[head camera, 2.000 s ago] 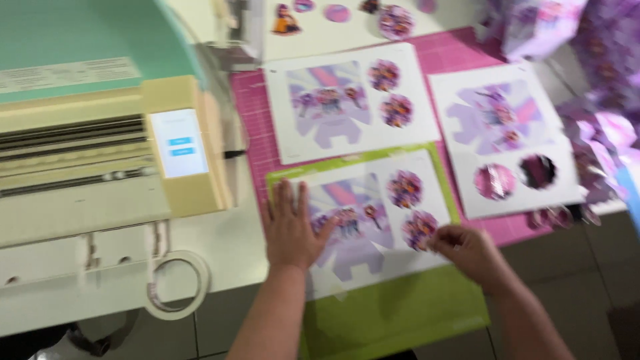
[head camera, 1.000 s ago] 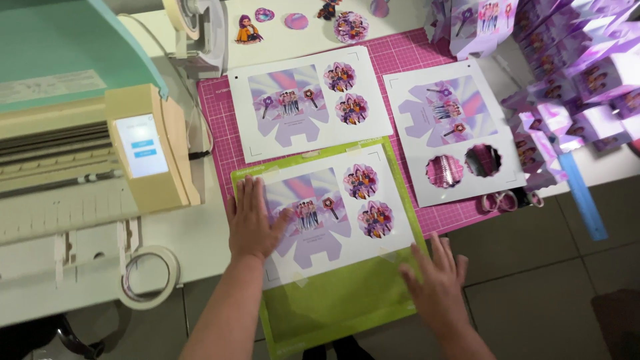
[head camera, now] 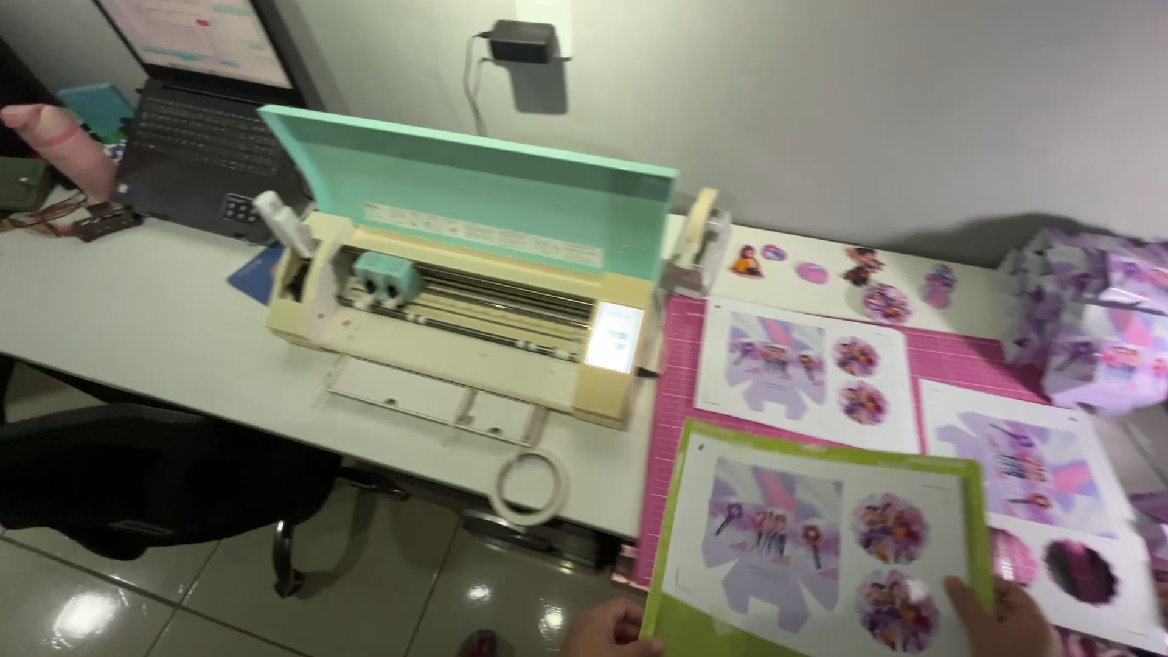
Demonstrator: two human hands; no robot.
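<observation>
A green cutting mat (head camera: 830, 449) bears a printed white sheet (head camera: 684, 557) with a purple box template and two round pictures. My left hand (head camera: 613, 630) grips the mat's left edge near the bottom of the view. On its right edge is my right hand (head camera: 999, 620), thumb over the sheet's corner. The mat overlaps a pink gridded mat (head camera: 671, 401) on the table. Left of it stands a cutting machine (head camera: 484, 365) with its teal lid (head camera: 474, 182) raised and its small screen (head camera: 614, 338) lit.
Printed sheets (head camera: 899, 351) (head camera: 1095, 584) lie on the pink mat, with small cutouts (head camera: 812, 272) behind. Purple paper boxes (head camera: 1104, 347) are piled at right. A tape roll (head camera: 529, 487) overhangs the front edge. A laptop (head camera: 205, 137) and black chair (head camera: 164, 484) are at left.
My left hand has left the printed sheet for the green mat's left edge, and my right hand has taken hold of its right edge. The view has swung left and widened to show the whole machine.
</observation>
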